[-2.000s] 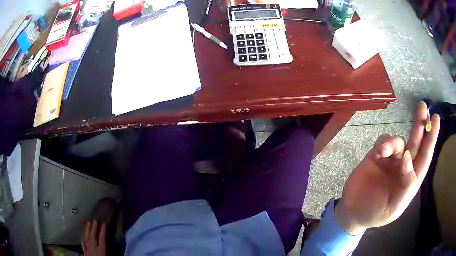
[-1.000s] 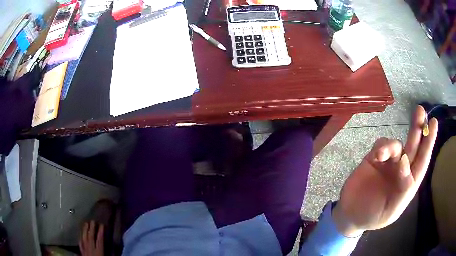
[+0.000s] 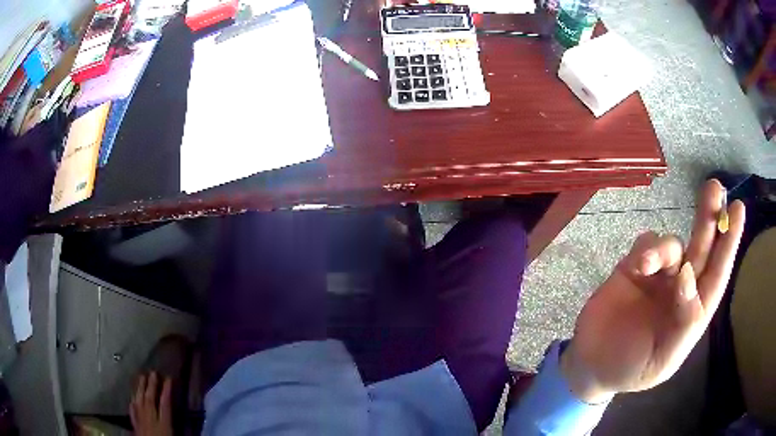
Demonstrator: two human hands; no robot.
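Observation:
My right hand [image 3: 651,302] is raised at the right, beyond the desk's corner, palm showing. It holds a small white stick with a yellowish end, apparently a cigarette [image 3: 723,218], between two fingers. A faint bluish haze hangs over my lap. My left hand [image 3: 151,404] is low at the left, partly cut off and dim, beside the drawer cabinet; whether it holds anything cannot be told. White sheets [image 3: 255,106] lie on a clipboard on the desk, blank in the glare. A ballpoint pen [image 3: 350,60] lies between them and the calculator [image 3: 436,72].
The red-brown desk [image 3: 510,140] spans the view above my legs. A white box [image 3: 600,72] and green bottle [image 3: 574,24] stand at its right. A tan-orange envelope or notebook [image 3: 81,157] lies left. The grey drawer cabinet [image 3: 94,332] is below left.
The desk and its items have shifted slightly left and up in view. A bluish haze now shows over my lap. Both hands keep nearly the same pose.

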